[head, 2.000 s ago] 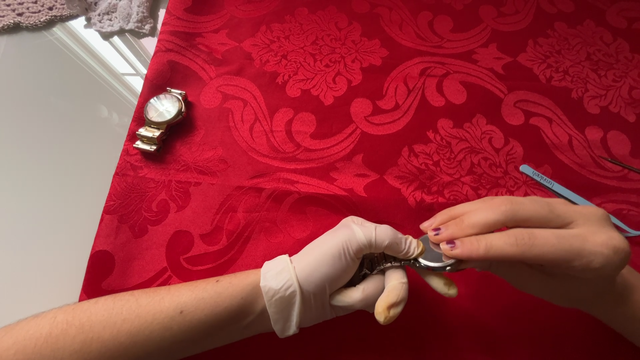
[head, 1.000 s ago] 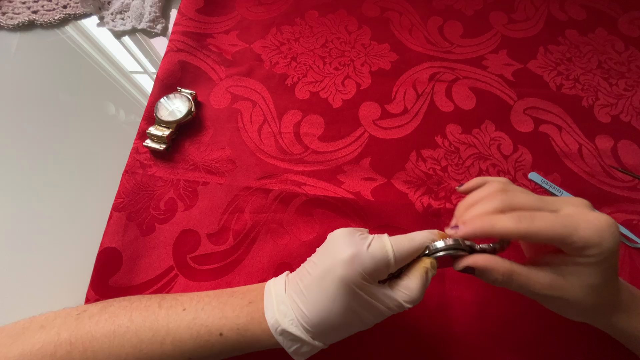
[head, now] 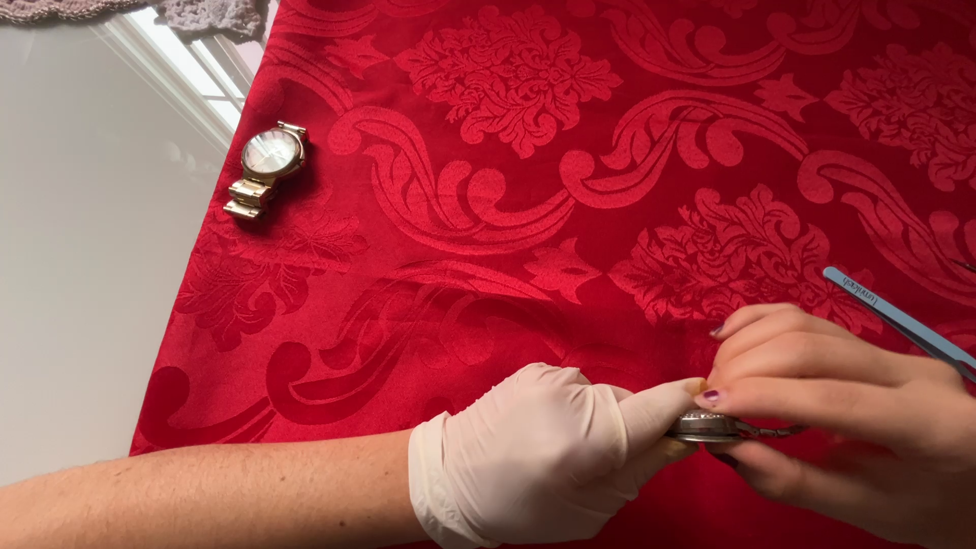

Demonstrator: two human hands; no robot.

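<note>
My left hand [head: 545, 450], in a white glove stained yellowish at the fingertips, pinches the left side of a silver-coloured wristwatch [head: 705, 427] at the lower right. The watch is seen edge-on, and part of its metal band shows on the right. My bare right hand [head: 846, 396], with dark purple nail polish, has its fingers above the case and its thumb below, gripping it from the right. Blue tweezers [head: 900, 316] lie just beyond the right hand, partly hidden by it.
A gold-coloured wristwatch [head: 272, 152] lies at the upper left on the red patterned tablecloth [head: 488, 206]. To the left, a glossy white surface [head: 84, 244] shows past the cloth's edge, with crocheted pieces [head: 213, 17] at the top. A thin dark tip [head: 964, 265] shows at the right edge.
The held watch has turned from showing its flat face to an edge-on view. My left fingers have closed up around its side, and my right hand has shifted its grip on it.
</note>
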